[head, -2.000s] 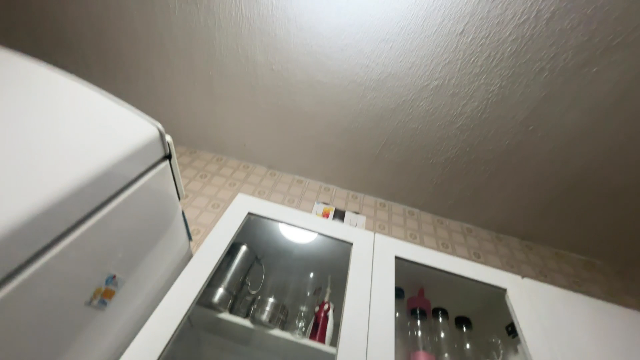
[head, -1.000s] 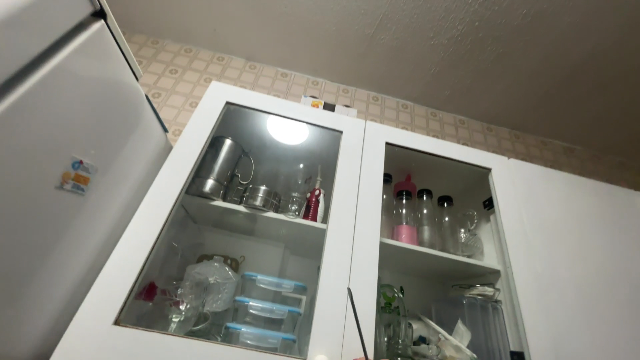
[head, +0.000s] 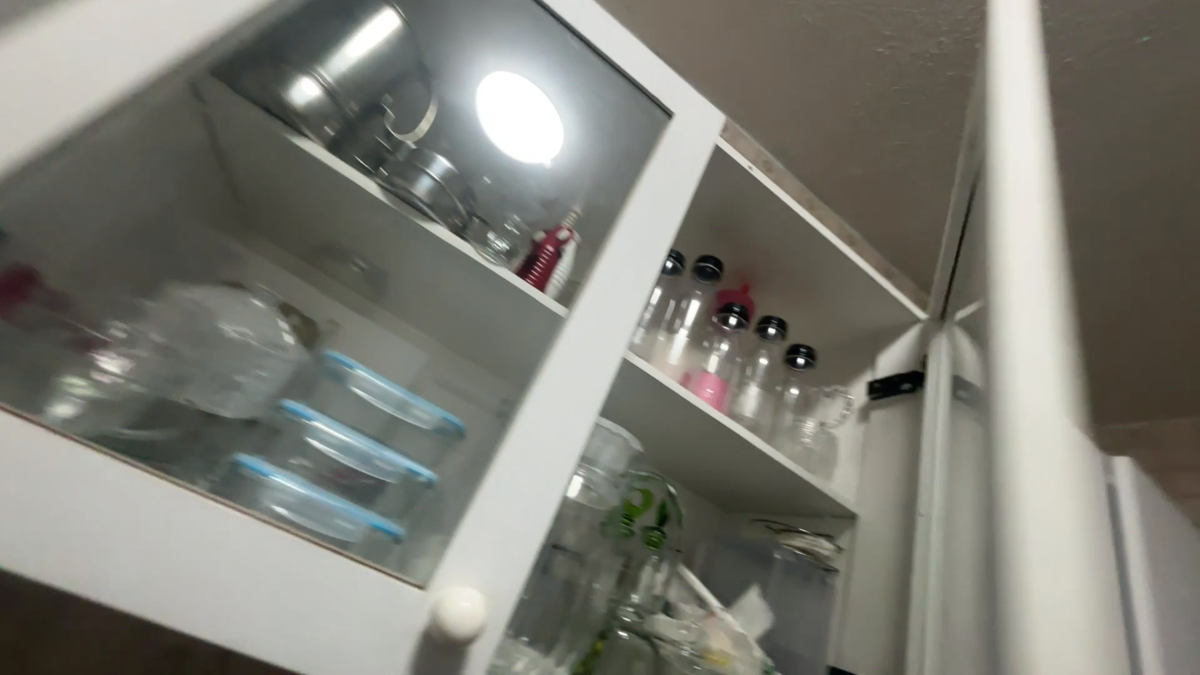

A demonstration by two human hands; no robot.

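Note:
Neither of my hands shows in the head view, so what they hold or touch is hidden. A white wall cabinet fills the view. Its left glass door (head: 600, 309) is closed, with a round white knob (head: 459, 614) low on the frame. The right door (head: 1036, 328) stands open, its edge toward me. On the right upper shelf (head: 741, 431) are several glass bottles with black caps (head: 771, 361) and a glass mug (head: 820, 436). Below them stand glass bottles with green parts (head: 647, 562) and a clear plastic container (head: 759, 591).
Behind the left glass are a steel jug (head: 328, 66), a small steel pot (head: 431, 183), a red-and-white item (head: 548, 258) and several glass containers with blue-rimmed lids (head: 356, 450). A plastic-wrapped item (head: 220, 352) is beside them. The ceiling (head: 844, 84) lies above the cabinet.
The right cabinet door, closed in both earlier frames, is now open, baring the shelves behind it. The view has moved closer and tilted.

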